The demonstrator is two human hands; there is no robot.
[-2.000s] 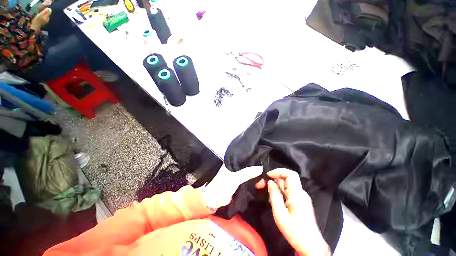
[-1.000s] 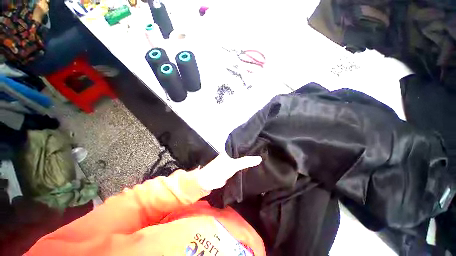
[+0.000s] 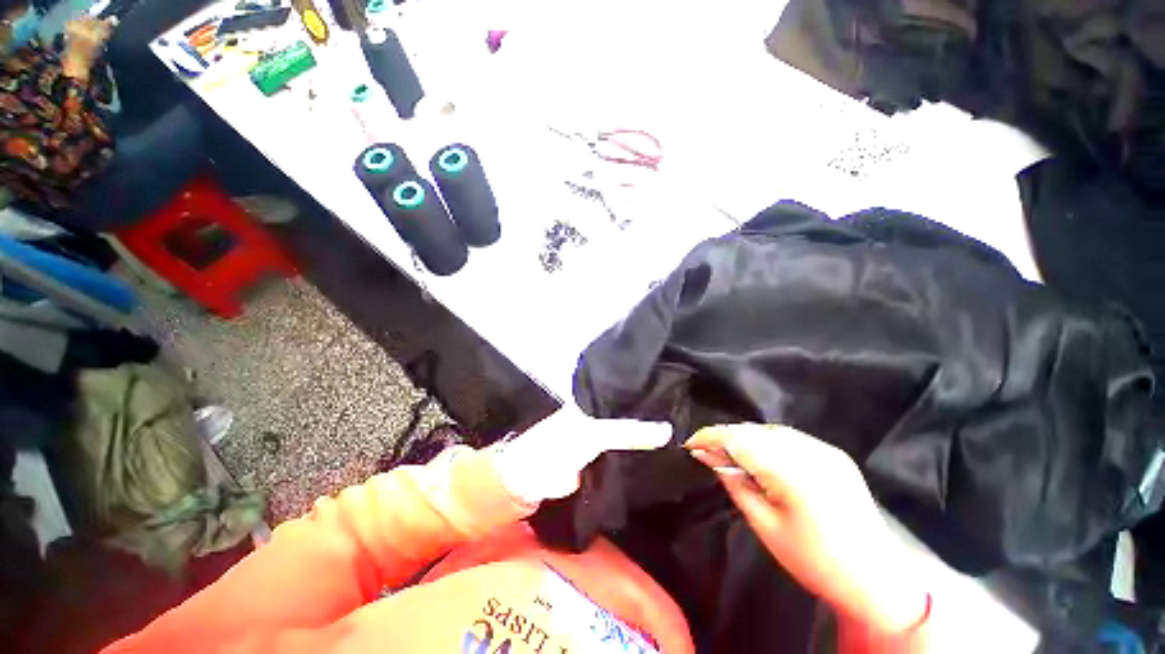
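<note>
A large black garment (image 3: pixel 818 332) with shiny lining lies bunched over the table's near edge and the lap. My left hand (image 3: pixel 575 447) holds the garment's edge, with the thumb or a finger lying along the cloth and the other fingers hidden under it. My right hand (image 3: pixel 779 492) is just right of it, over the cloth, with its thumb and fingertips pinched together near my left fingertip. A needle or thread between the right fingertips is too small to make out.
Black thread cones (image 3: pixel 428 224) stand on the white table (image 3: pixel 511 332). Scissors with red handles (image 3: pixel 629 148) and dark specks (image 3: pixel 558 245) lie beyond the garment. A dark garment pile (image 3: pixel 971 64) is at far right. A red stool (image 3: pixel 211 249) and a person's patterned sleeve (image 3: pixel 51 121) are at left.
My right hand was over the cloth, went out of view, and is now back beside my left fingertip. My left hand has stayed on the garment's edge. The camera view has shifted slightly.
</note>
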